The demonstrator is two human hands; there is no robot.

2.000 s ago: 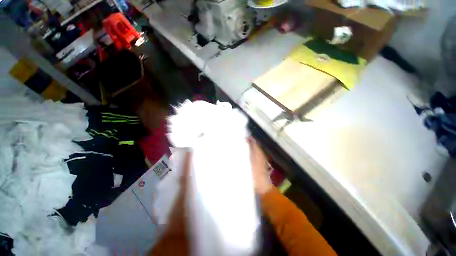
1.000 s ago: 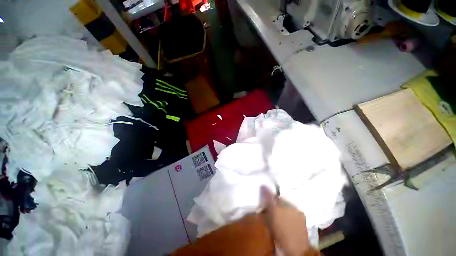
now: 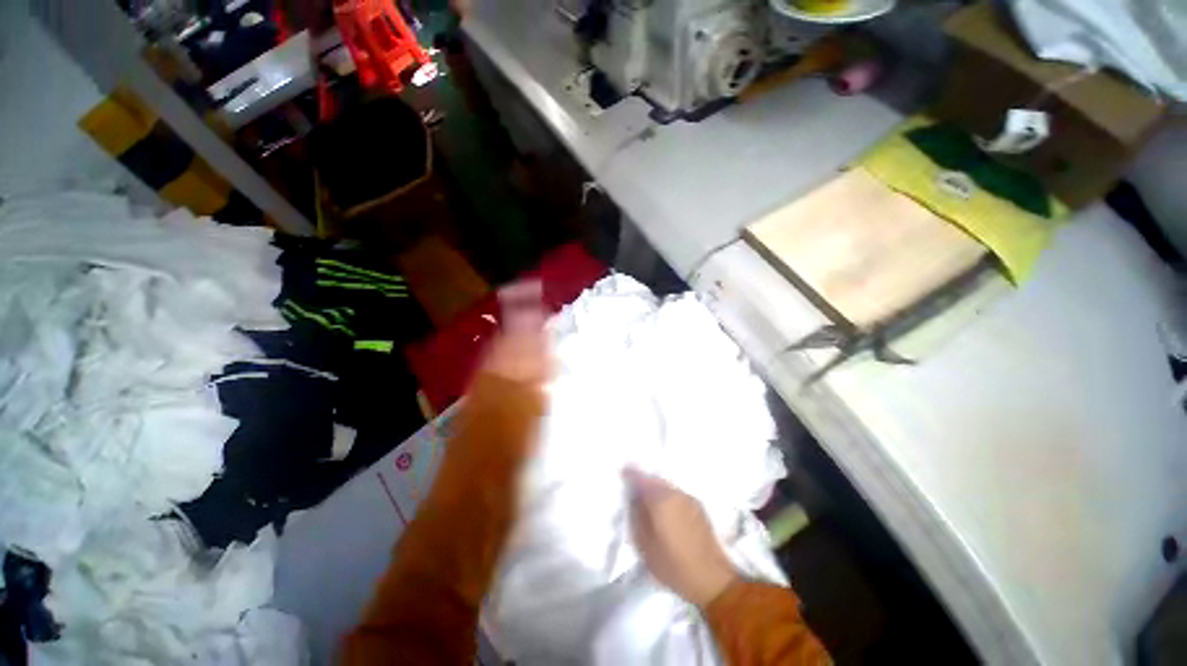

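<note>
A large bundle of bright white garment pieces lies in front of me, between the white box and the table edge. My left hand is blurred at the bundle's upper left side; whether it grips cloth cannot be told. My right hand lies on the near part of the bundle, its fingertips against the white cloth; whether they grip it is unclear. Both forearms are in orange sleeves.
A pale machine table bears a wooden board, a yellow-green cloth, a cardboard box and a machine. White garment heaps and black pieces lie left. A white box and red cloth are nearer.
The view has swung, showing more of the table. The bundle sits further left in the picture. My left hand now shows at its upper left side, with my right hand on its near part.
</note>
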